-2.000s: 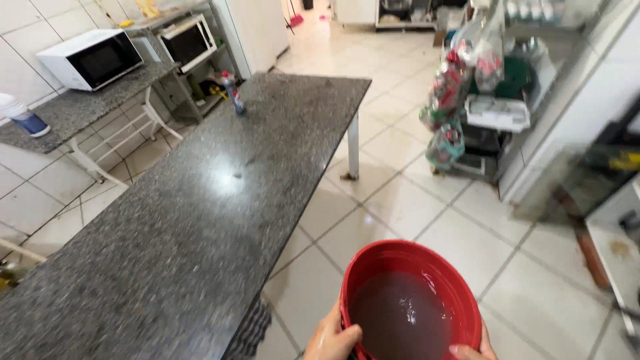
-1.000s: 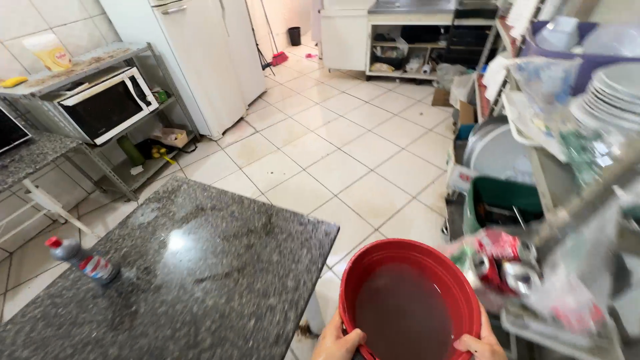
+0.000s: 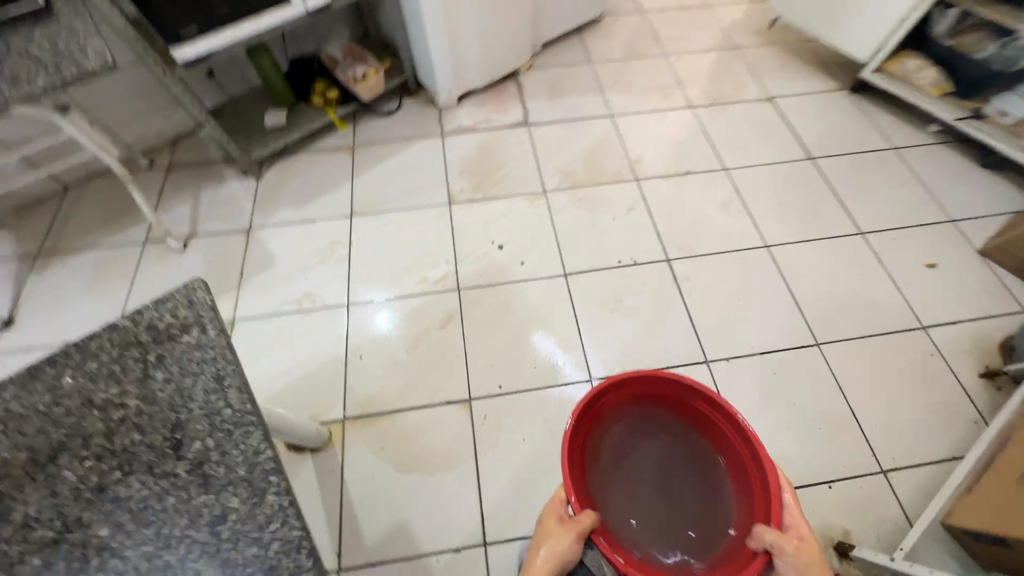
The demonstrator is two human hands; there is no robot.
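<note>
A round red plastic tub (image 3: pixel 672 384) with murky grey-brown water (image 3: pixel 660 480) in it is held up over the tiled floor at the bottom of the view. My left hand (image 3: pixel 560 532) grips its left side, thumb on the rim. On the opposite side my right hand (image 3: pixel 788 536) holds the rim, also with the thumb over it. The tub tilts slightly, and its bottom is hidden under the water.
A speckled granite tabletop (image 3: pixel 152 448) with a white leg (image 3: pixel 296 428) stands at left. Stained, wet-looking white tiles (image 3: pixel 512 240) spread ahead. Metal shelving (image 3: pixel 232 120) and a white appliance (image 3: pixel 472 48) lie beyond. At right are a shelf frame (image 3: pixel 952 480) and cardboard box (image 3: pixel 992 504).
The view has moved forward past the long granite table and tilted down toward the floor. Both hands have kept hold of the red tub throughout.
</note>
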